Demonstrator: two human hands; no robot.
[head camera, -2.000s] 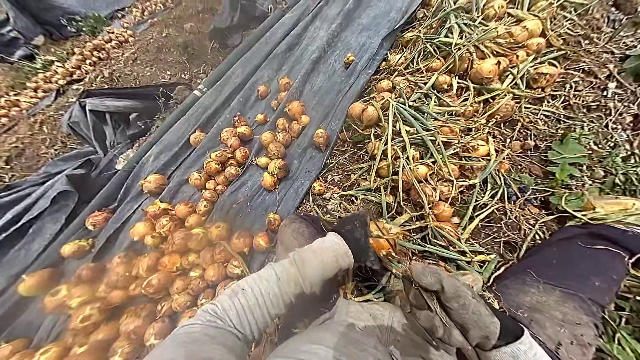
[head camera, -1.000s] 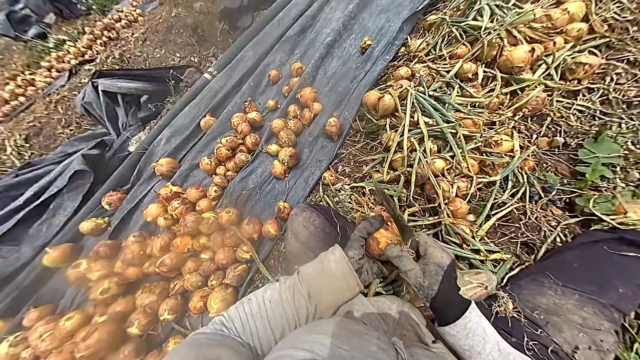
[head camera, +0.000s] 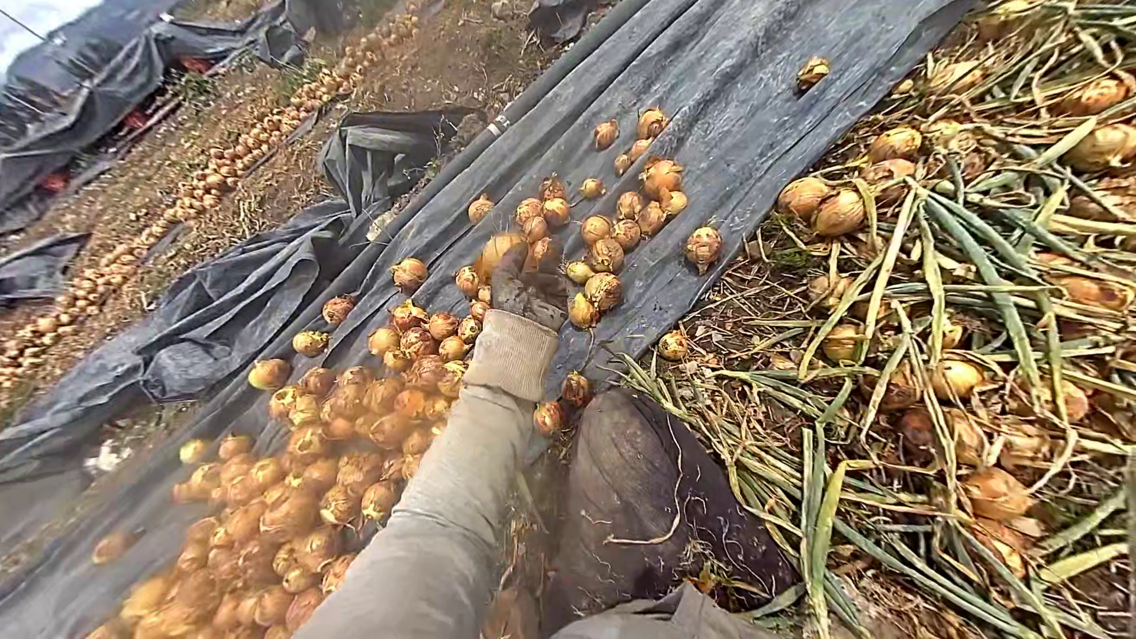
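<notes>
My left hand (head camera: 530, 291), in a dark, dirty glove with a light cuff, reaches over the dark fabric sheet (head camera: 737, 115). At its fingertips is a yellow onion (head camera: 499, 255), blurred; whether the hand grips it or has let it go cannot be told. Loose onions lie around the hand, and a large heap of trimmed onions (head camera: 355, 417) spreads at the lower left of the sheet. To the right, onions with long green and dry leaves (head camera: 998, 284) cover the soil. My right hand is out of the frame.
My knee in dark trousers (head camera: 648, 497) rests beside the sheet's edge. Bunched dark fabric (head camera: 257, 293) lies along the sheet's left side. Farther left, a long row of onions (head camera: 213, 182) crosses bare soil, with more dark sheeting (head camera: 98, 106) beyond.
My left hand has moved from the onion at my lap out over the sheet. My right hand, earlier beside it, has left the view. The view has swung left.
</notes>
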